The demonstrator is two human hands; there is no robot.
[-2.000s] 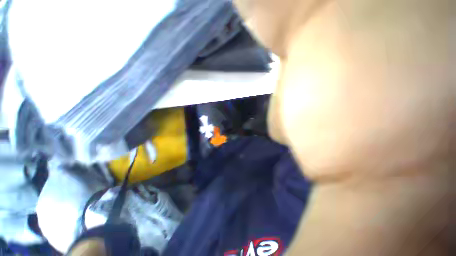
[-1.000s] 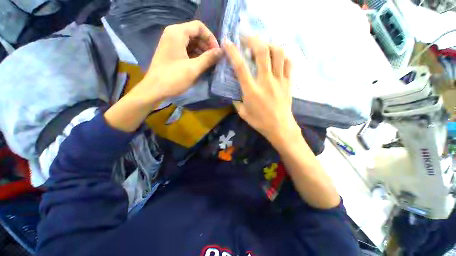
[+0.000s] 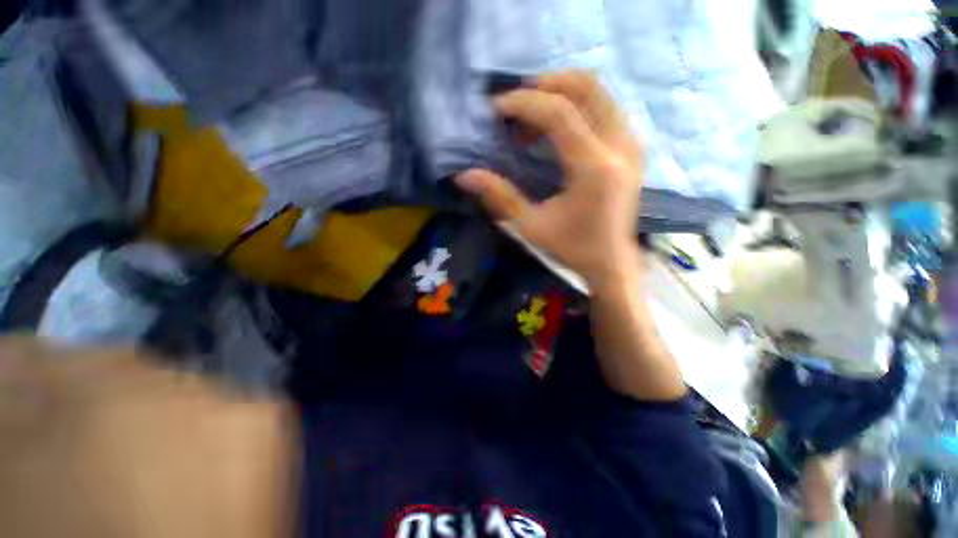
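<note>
A thick bundle of grey denim panels lies in front of me, its layered edge blurred. My right hand is at its near edge, with curled fingers above and the thumb below, closed around the layers. Pale blue-grey denim spreads to the right of the bundle. A large blurred patch of skin fills the lower left, very close to the camera. It belongs to my left arm or hand; no fingers show, so its hold is hidden.
A white sewing machine stands at the right on a white table. Yellow cloth hangs below the bundle. Pale cloth piles lie at the left. Part of another person's arm shows at the lower right.
My left hand has left the bundle and the blurred skin has come close to the camera at lower left. My right hand's fingers have curled at the bundle's edge. The view has shifted.
</note>
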